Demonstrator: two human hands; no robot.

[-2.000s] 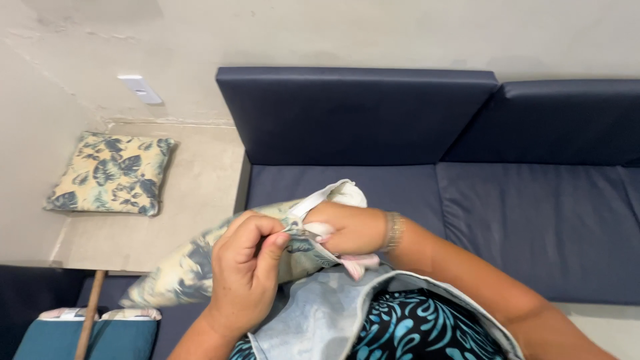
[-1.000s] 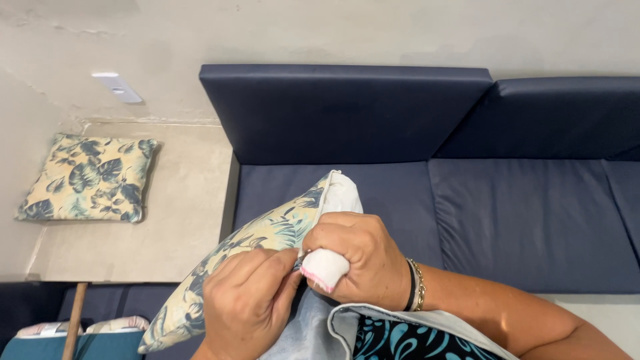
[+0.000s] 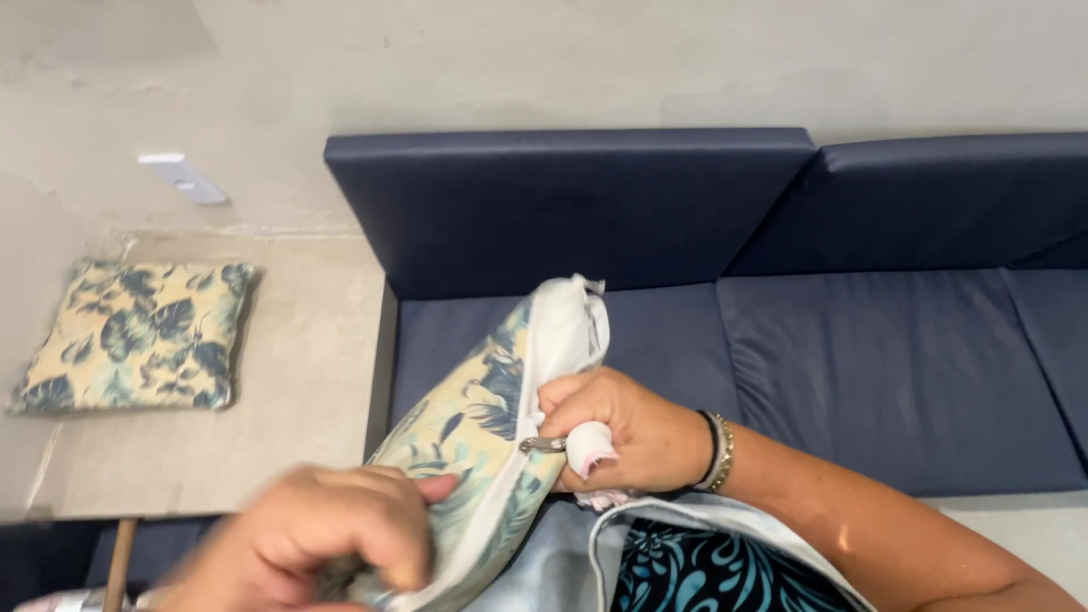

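A leaf-print cushion cover (image 3: 476, 408) stands slanted in front of me, its zipper edge facing up, with white fabric showing at the upper end. My right hand (image 3: 625, 433) is closed on the cover's edge beside the metal zipper pull (image 3: 542, 444). A rolled white cloth with a pink edge (image 3: 591, 449) pokes out of the same fist. My left hand (image 3: 340, 535), blurred, is at the lower part of the cover, thumb apart from the curled fingers; whether it grips the fabric is unclear.
Another leaf-print cushion (image 3: 140, 336) lies on a pale ledge (image 3: 314, 365) at the left. Behind the cover is a dark blue padded bench (image 3: 875, 374) with backrests (image 3: 561, 212). A wooden stick (image 3: 121, 561) and part of a patterned cloth item show at lower left.
My left hand has left the zipper beside my right hand and moved down and left along the cover. The zipper pull now shows uncovered. My right hand keeps its grip.
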